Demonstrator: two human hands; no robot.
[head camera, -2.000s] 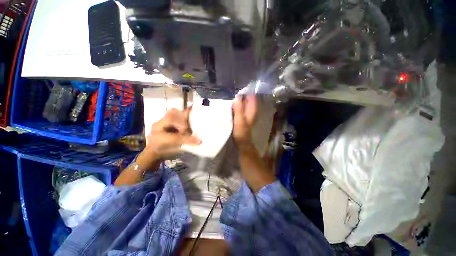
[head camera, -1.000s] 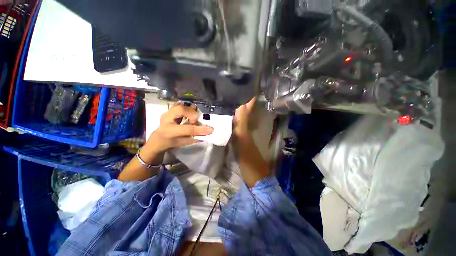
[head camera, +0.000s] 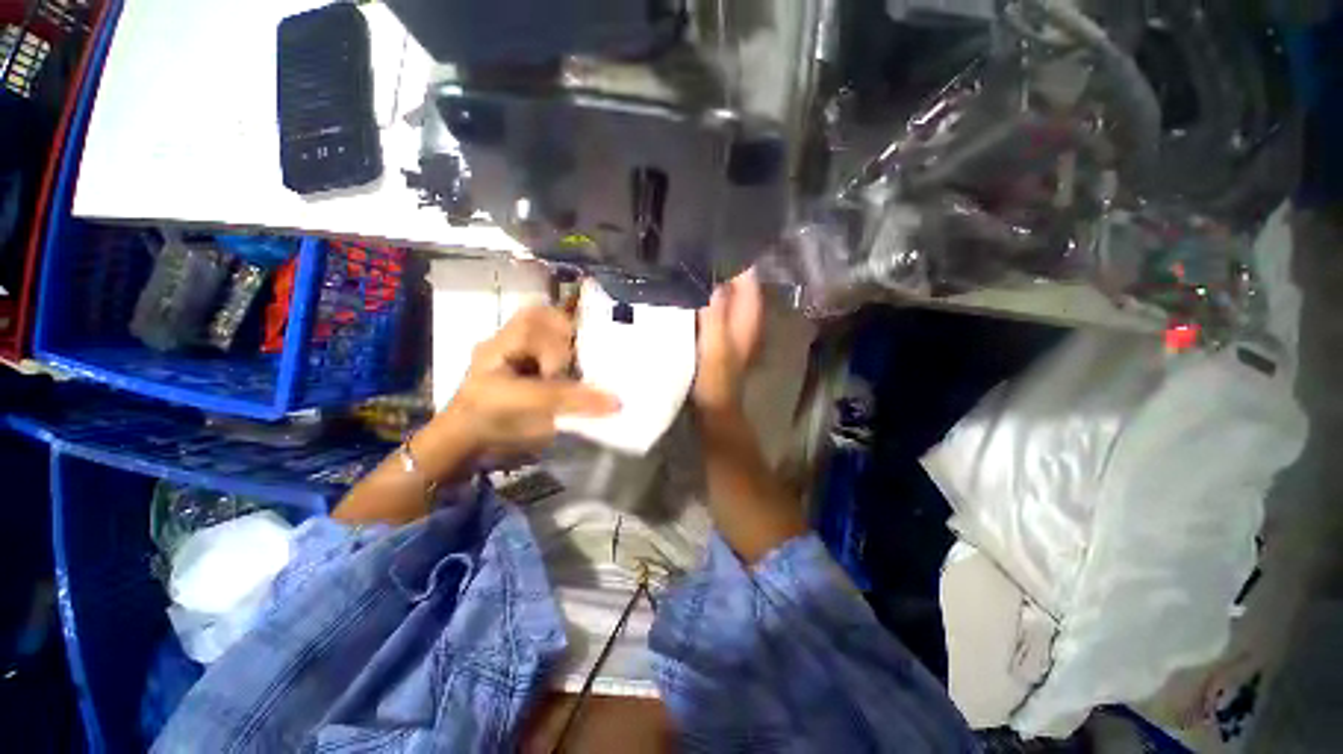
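An off-white garment (head camera: 633, 376) lies spread under the front of the button-sewing machine (head camera: 611, 177), its lower part hanging towards the lap. My left hand (head camera: 523, 390) grips the cloth's left side, thumb on top. My right hand (head camera: 726, 354) is at the cloth's right edge, fingers pointing up by the machine head; it is blurred, and its hold on the cloth is unclear. The needle is hidden under the head.
A black phone-like slab (head camera: 330, 97) lies on the white table (head camera: 177, 148). Blue crates (head camera: 162, 374) stand at the left, one holding a white plastic bag (head camera: 233, 567). A pale garment pile (head camera: 1105, 501) is at the right. The feeding arm (head camera: 913, 243) is beside the head.
Since one second ago, the machine appears higher in view and more cloth shows below it. My left hand sits slightly lower relative to the head. The feeding arm looks shifted.
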